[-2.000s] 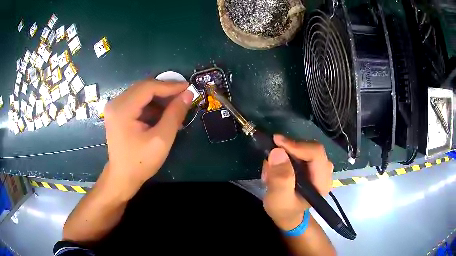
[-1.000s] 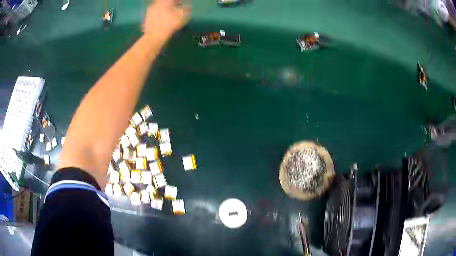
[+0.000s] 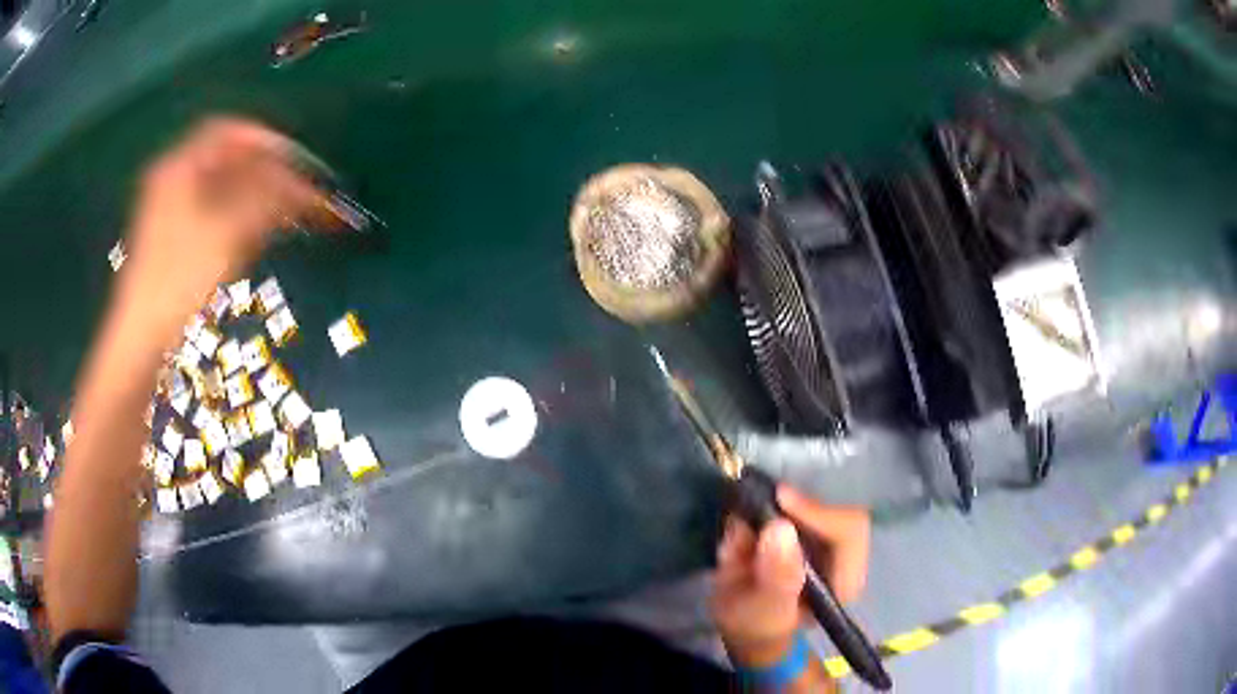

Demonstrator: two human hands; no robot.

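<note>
My left hand (image 3: pixel 224 183) is blurred at the upper left, above the battery pile, with a blurred dark, thin-edged piece (image 3: pixel 332 201) at its fingers, likely a watch unit. My right hand (image 3: pixel 780 563) holds the black soldering iron (image 3: pixel 760 499) at the lower right, its metal tip pointing up and left below the tip cleaner. The white disc (image 3: pixel 498 418) with a dark slot lies on the green mat between the hands. Small white battery cells (image 3: pixel 238 393) with yellow-orange edges lie in a loose pile at left, one cell (image 3: pixel 347 334) apart to the right.
The round tip cleaner (image 3: pixel 649 241) with metal shavings stands beside the black fume fan (image 3: pixel 841 298). A pale stand tray (image 3: pixel 1047 330) is right of the fan. A dark watch unit (image 3: pixel 309 41) lies on the far bench. A thin strand (image 3: pixel 305 507) runs along the near mat.
My left hand has come back from the far bench with a blurred piece at its fingers. My right hand with the iron shows again. The view has shifted; the earlier watch housing is gone from beside the disc.
</note>
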